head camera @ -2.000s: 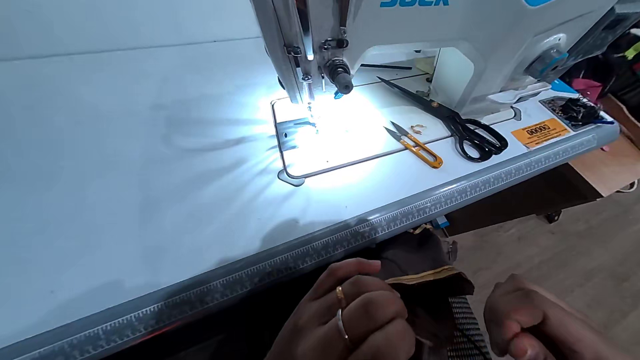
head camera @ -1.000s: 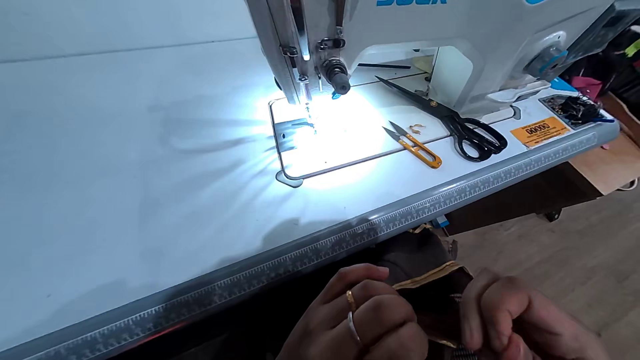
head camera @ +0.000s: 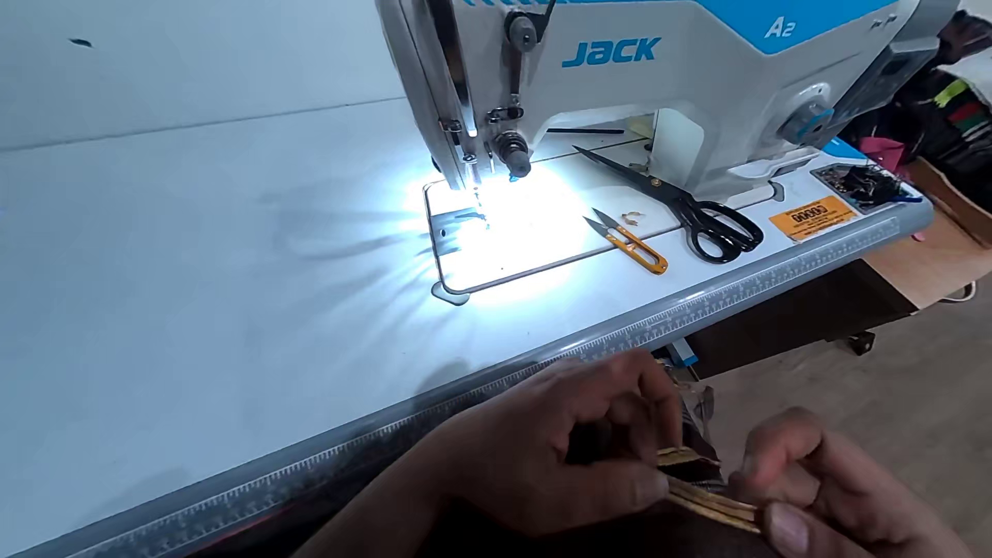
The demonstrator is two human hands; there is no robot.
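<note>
In the head view, my left hand point(head camera: 573, 449) pinches a dark fabric piece with gold-brown edging point(head camera: 709, 502) between thumb and fingers, below the table's front edge. My right hand point(head camera: 821, 488) grips the right end of the same edging between thumb and fingers. The fabric's lower part is lost in shadow. Behind the hands stands a Jack sewing machine point(head camera: 620, 85), its lamp glaring on the needle plate. Yellow thread snips point(head camera: 637, 248) lie on the machine bed, with black-handled fabric shears point(head camera: 682, 203) to their right.
A ruler tape point(head camera: 666, 322) runs along the table's front edge. Toward the right end lie an orange card point(head camera: 814, 218) bearing writing and a small packet point(head camera: 864, 186) with dark contents. Brown board point(head camera: 938, 256) sits beyond the table's right end.
My left hand has turned and risen toward the table edge, and the edging is now stretched between both hands. Two seconds ago the right hand was apart from the fabric. The view has shifted somewhat.
</note>
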